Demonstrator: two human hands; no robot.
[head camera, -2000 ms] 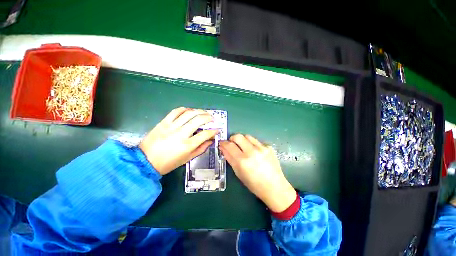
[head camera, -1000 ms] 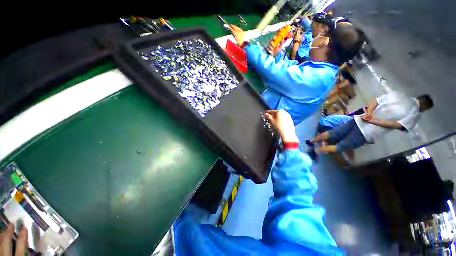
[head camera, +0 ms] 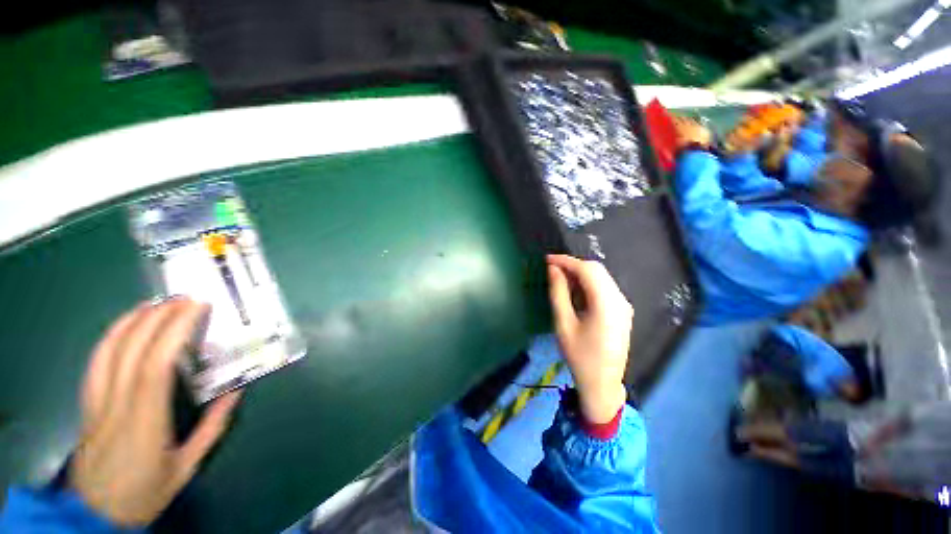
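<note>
The phone mid-frame assembly (head camera: 250,323) lies on the dark green mat at the left, with a green spot and an orange spot near its far end. My left hand (head camera: 141,407) is at its near left edge, fingers over the edge and thumb at the near end. My right hand (head camera: 594,323) is raised at the near left rim of the black parts tray (head camera: 638,235), thumb and index fingertips close together. Whether a small piece is between them cannot be seen; the picture is blurred. Shiny components (head camera: 584,146) are heaped in the tray's far half, with a few loose in the near half.
A white edge strip (head camera: 344,130) and green conveyor belt (head camera: 52,78) run behind the mat. A long black carrier tray (head camera: 334,47) and another phone body (head camera: 146,52) are on the belt. A red bin (head camera: 660,134) and a worker in blue (head camera: 751,229) are at right.
The view has swung back left, showing more of the phone and my left hand. My right hand has moved from the tray's near half to its left rim.
</note>
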